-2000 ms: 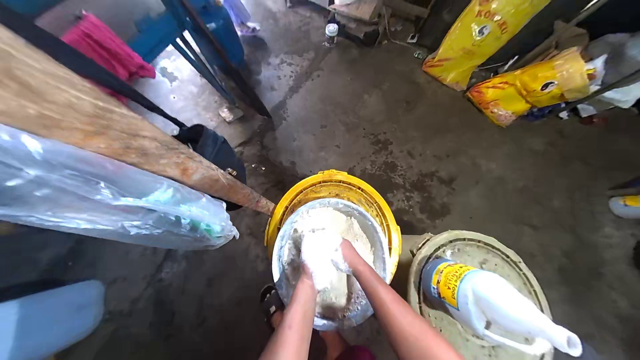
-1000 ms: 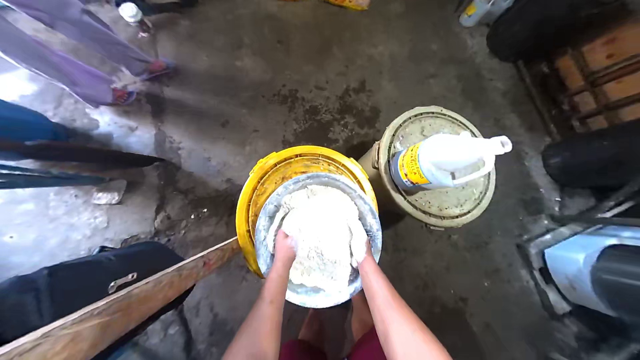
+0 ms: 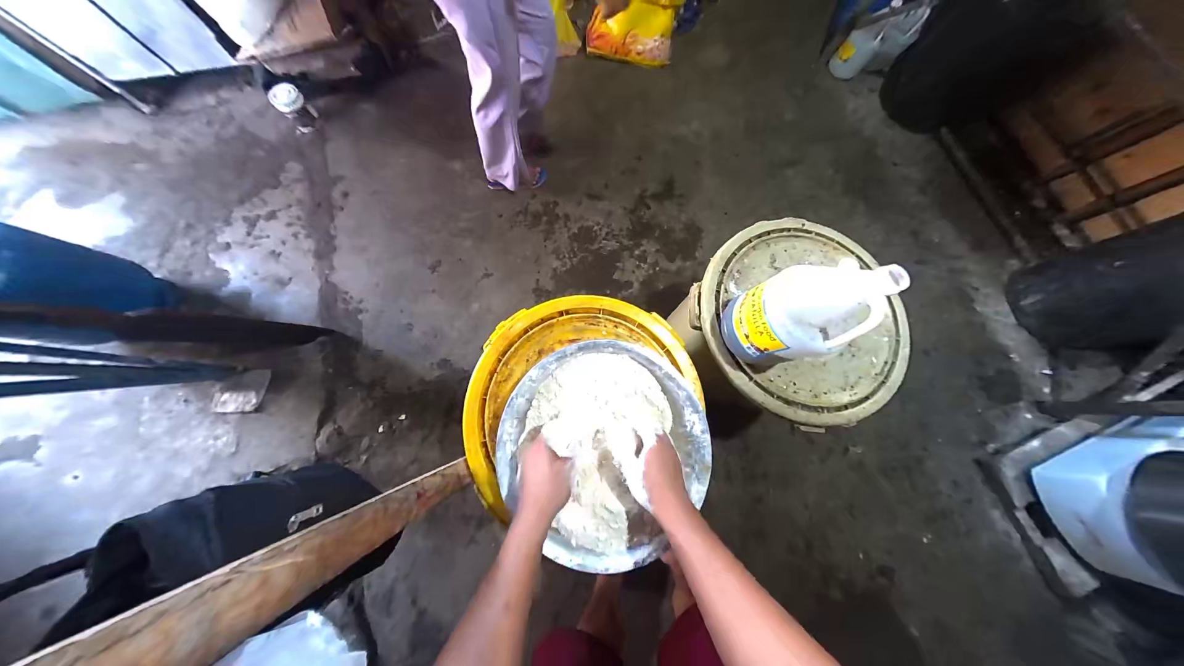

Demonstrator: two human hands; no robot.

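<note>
A round metal basin (image 3: 696, 421) of white, flour-like powder (image 3: 601, 393) rests on a yellow plastic tub (image 3: 499, 361). Both hands are in the basin, their fingers coated and partly buried in the powder. My left hand (image 3: 546, 472) is on the left side of the powder and my right hand (image 3: 655, 462) on the right, with a gap between them. Whether either hand grips any powder cannot be made out. To the right, a white plastic jug (image 3: 814, 310) with a yellow label lies on a lidded greenish-grey bucket (image 3: 805, 398).
A wooden plank (image 3: 277, 573) reaches the tub's left side, beside a black bag (image 3: 222, 518). A person in light purple trousers (image 3: 504, 83) stands ahead, near yellow bags (image 3: 634, 32). Dark tyre-like objects (image 3: 1101, 287) are at right.
My hands have moved apart; two seconds ago they were close together in the powder. The person's legs, at far left one second ago, now show at top centre. The view has turned.
</note>
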